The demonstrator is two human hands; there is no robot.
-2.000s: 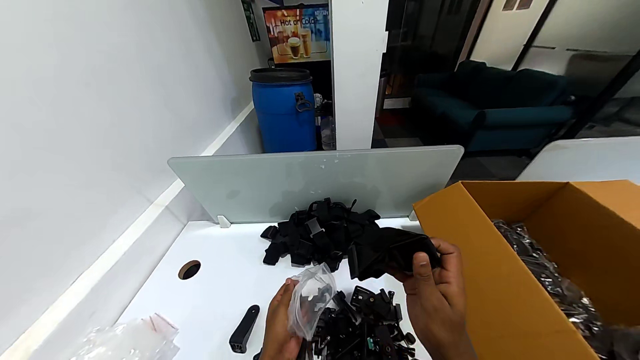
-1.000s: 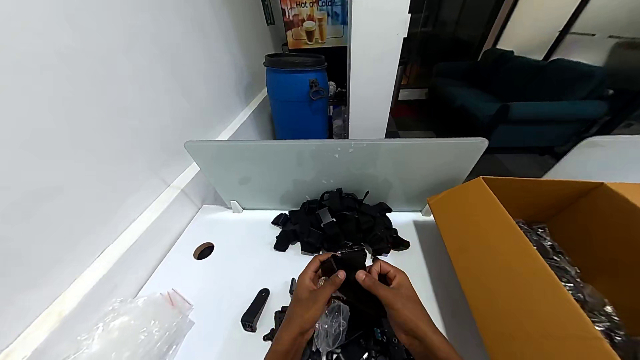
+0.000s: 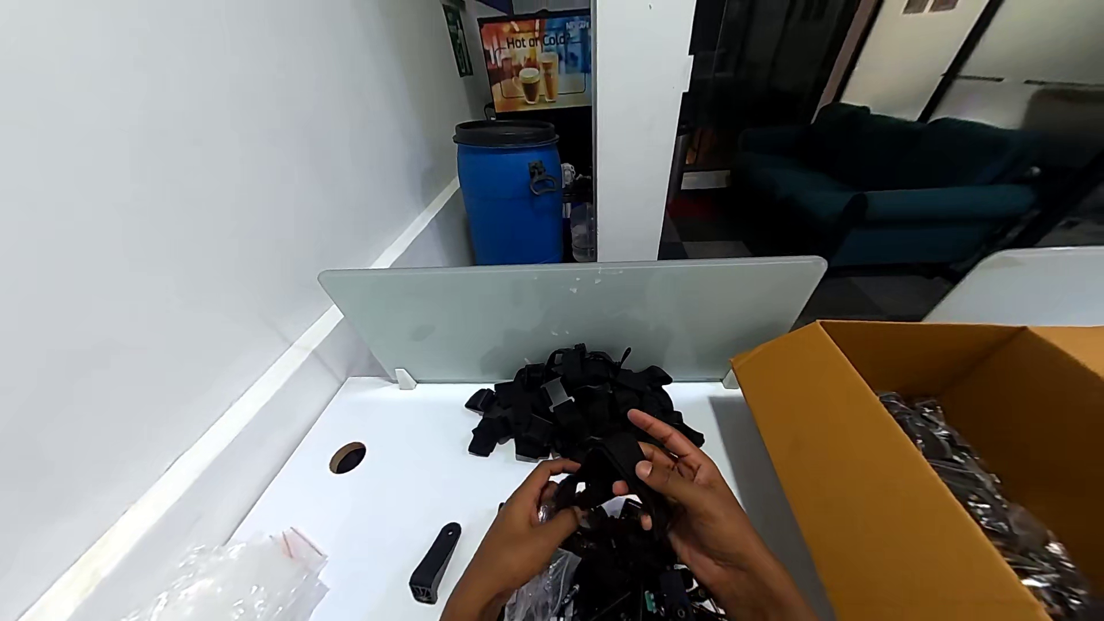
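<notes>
Between my two hands is a black fabric strap [image 3: 614,457], bent into a loop. My left hand [image 3: 530,526] pinches its left end, and some clear plastic shows at those fingers. My right hand [image 3: 690,500] holds the other side between thumb and fingers, with the index finger raised. Behind the hands lies a pile of black straps [image 3: 561,405] with buckles. Below them is a heap of small black plastic parts [image 3: 634,561], partly hidden by my hands and wrists. A clear plastic bag [image 3: 548,591] lies beside my left wrist.
A black plastic arm-shaped part [image 3: 435,562] lies on the white table [image 3: 388,483], left of my hands. Clear plastic bags [image 3: 250,582] lie at the lower left. An open cardboard box [image 3: 871,492] with plastic-wrapped items stands at right. A grey divider panel [image 3: 569,319] borders the table's back.
Two seconds ago my left hand held a clear bag and my right a black item, apart. Both hands have since come together on black fabric, which is now spread into a loop.
</notes>
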